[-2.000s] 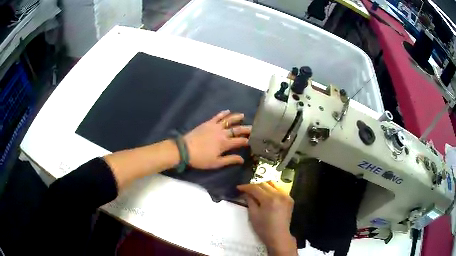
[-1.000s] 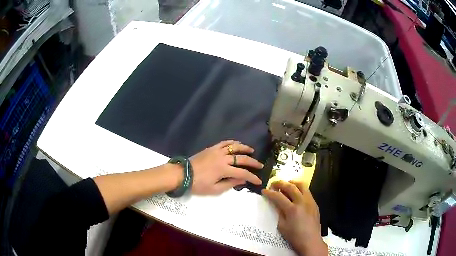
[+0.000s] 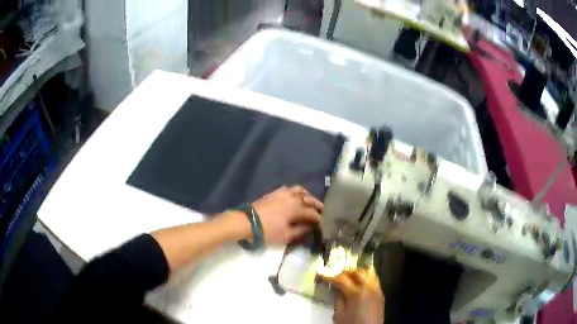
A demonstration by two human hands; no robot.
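Note:
A black panel lies flat on the white table, its right edge along the sewing machine's left end. A dark band and a tiny pale glint show at that edge. My left hand, blurred, has its fingers curled over the panel's near right corner beside the needle area. My right hand is low beside the lit needle plate, fingers bent; whether it holds anything is unclear. The cream sewing machine stands at the right. Its needle and presser foot are too blurred to tell.
A shiny metal plate shows left of the needle area, with a small dark piece beside it. Black material is under the machine arm. A translucent bin stands beyond the table, a red-covered bench at right, a blue crate at left.
The view has shifted. The panel's near edge has drawn back from the table front, uncovering the shiny plate. My left hand's spread fingers have curled in; my right hand stays near the needle plate.

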